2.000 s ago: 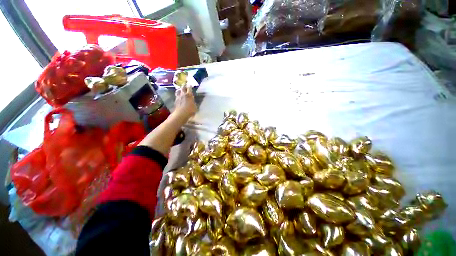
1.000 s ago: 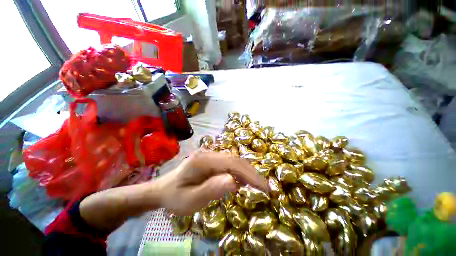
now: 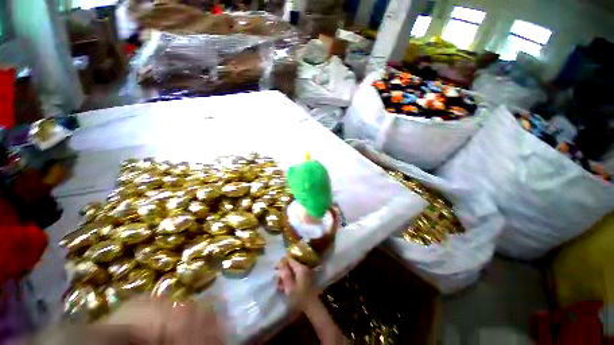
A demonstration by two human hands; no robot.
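A plush doll [image 3: 311,192] with a bright green hat and brown-and-white body is upright at the right of the gold heap, near the table's right edge. A shiny gold ingot [image 3: 303,252] is at its front. My right hand [image 3: 294,276] reaches from below, fingers closed around the doll's lower front at this ingot. My left hand [image 3: 158,323] is blurred and cut off by the bottom edge, before the heap; its fingers are unclear. Many plump gold ingots [image 3: 172,222] lie heaped on the white-covered table.
An open box [image 3: 414,296] with gold pieces stands below the table's right edge. A white sack [image 3: 464,259] of gold pieces is beyond it. Larger white sacks [image 3: 397,138] hold patterned dark-and-orange pieces. Red bags [image 3: 20,249] are at far left, wrapped bundles [image 3: 202,64] behind.
The view has swung right. My left hand was at a small gold piece at the back left, then over the heap; it is now low before it. My right hand has appeared at the doll.
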